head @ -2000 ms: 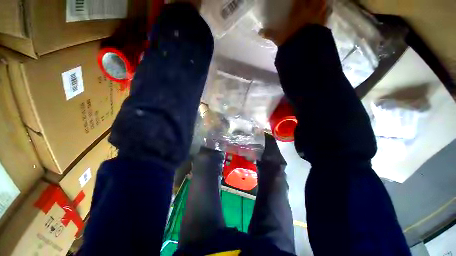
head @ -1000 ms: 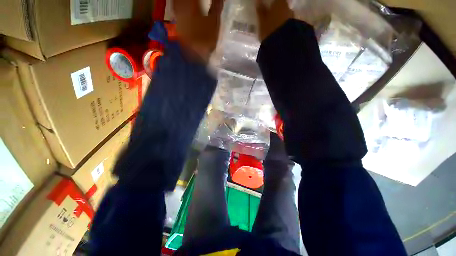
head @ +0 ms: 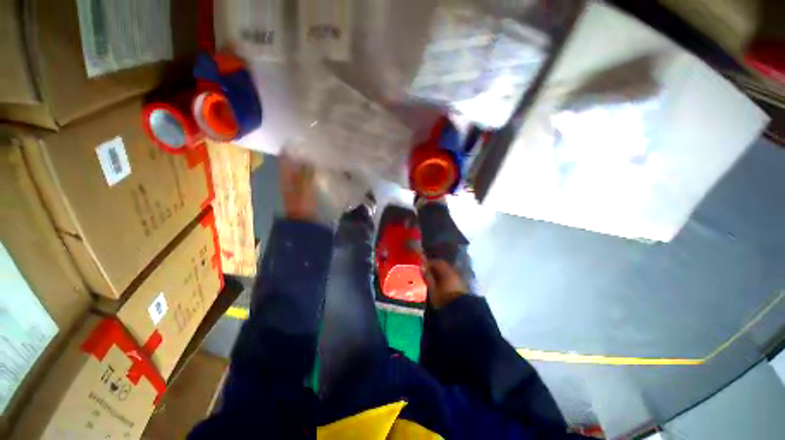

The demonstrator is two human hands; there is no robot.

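Crinkled clear bags with whitish contents lie on the pale top in front of me. My left hand is blurred at the near edge of these bags, beside a small clear piece; whether it grips anything is unclear. My right hand is low, over my right leg and away from the bags; its fingers look curled, but their inside is hidden. A red and blue tape roll sits at the right near edge of the bags. Another tape roll sits at the left.
Brown cartons with red tape are stacked at my left. A white panel or box top is at the right. A red item is between my legs, above a green tote. A yellow line crosses the grey floor.
Both hands have come back from the far side of the bags towards my body, the right one down to my leg. The view has shifted, showing both tape rolls and more floor.
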